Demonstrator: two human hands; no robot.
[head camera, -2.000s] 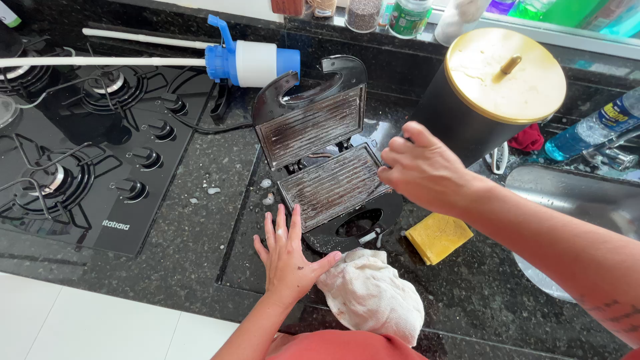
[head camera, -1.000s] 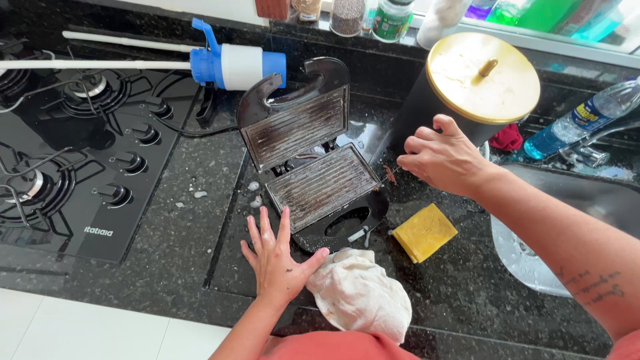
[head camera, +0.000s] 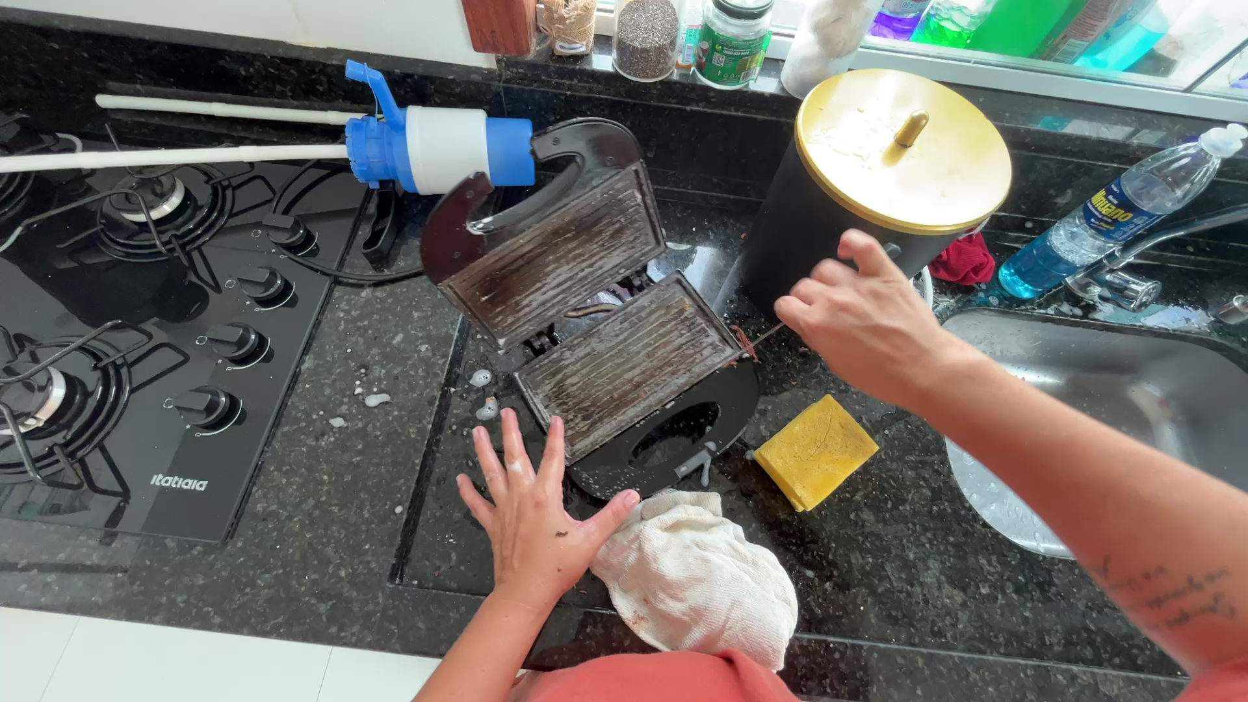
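An electric sandwich press (head camera: 629, 366) lies unfolded on the dark stone counter, its ridged plates marked with brown residue. My left hand (head camera: 539, 522) is spread at the near left edge of the press, fingertips by the lower plate, thumb beside a crumpled white cloth (head camera: 704, 575). In my right hand (head camera: 858, 317), to the right of the press, is a thin metal tool (head camera: 770, 333); its tip is at the lower plate's right corner, where reddish-brown matter has gathered. A yellow sponge (head camera: 817, 452) rests below that hand.
A black canister with a gold lid (head camera: 903, 151) stands behind my right hand. The sink (head camera: 1121, 419) and a bottle of blue liquid (head camera: 1111, 216) are at right. A gas cooktop (head camera: 146, 429) and a blue and white pump (head camera: 439, 148) are at left; jars (head camera: 646, 39) line the back ledge.
Reddish-brown matter at the lower plate's right corner shows more plainly than two seconds ago. My left hand remains spread beside the press.
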